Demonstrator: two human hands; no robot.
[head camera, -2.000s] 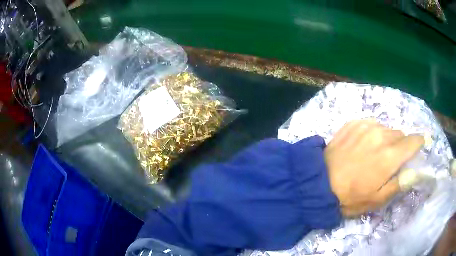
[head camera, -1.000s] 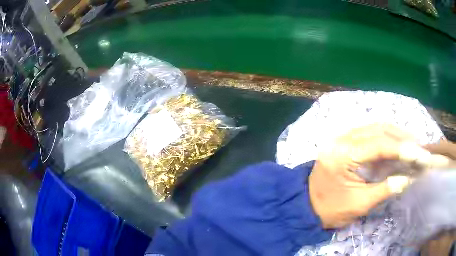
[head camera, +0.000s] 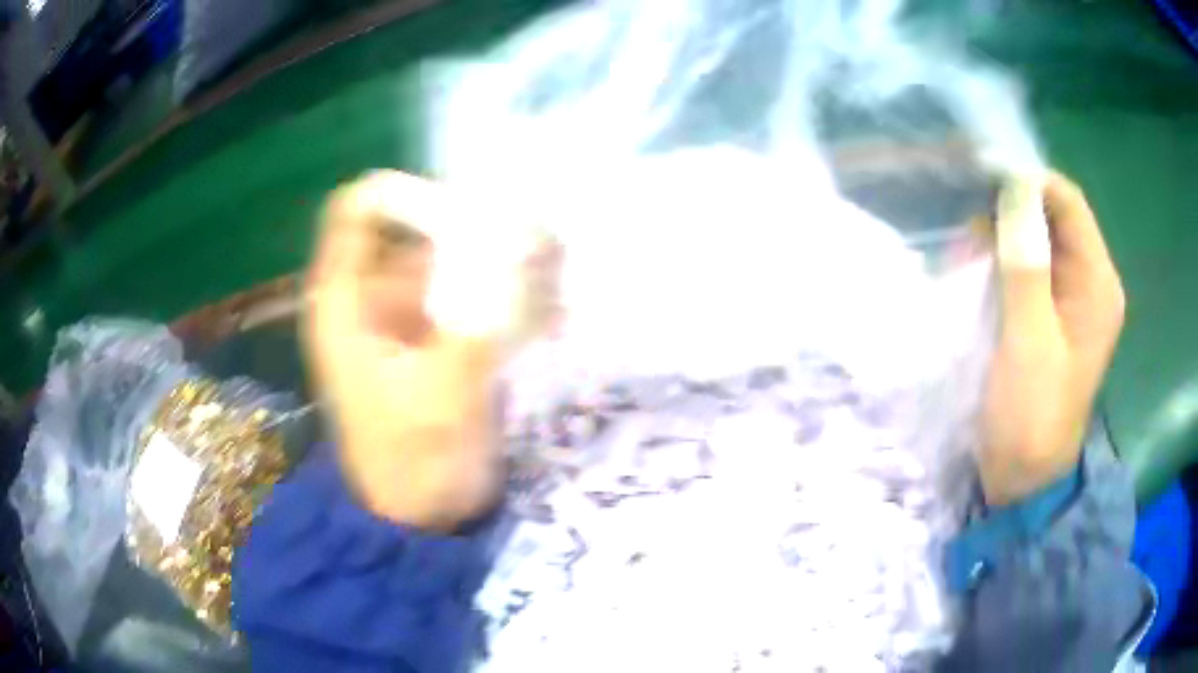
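A large clear bag of white plastic parts (head camera: 736, 526) fills the middle, overexposed in its upper part. Its loose clear plastic top spreads upward. My left hand (head camera: 414, 348) grips the bag at its left side, blurred, with a white covering on the thumb. My right hand (head camera: 1051, 329) grips the plastic at the right side, with a white covering on a fingertip. The bag's mouth is too blurred and bright to tell whether it is open.
A smaller bag of brass parts (head camera: 217, 487) with a white label lies at the left, beside a crumpled clear bag (head camera: 86, 434). The green surface (head camera: 210, 210) runs behind the worn brown edge. A blue object (head camera: 1167, 565) is at the lower right.
The view has shifted right and the brass bag now sits farther left. My right hand has come fully into view. Both hands now hold opposite sides of the white-parts bag, its top spread upward.
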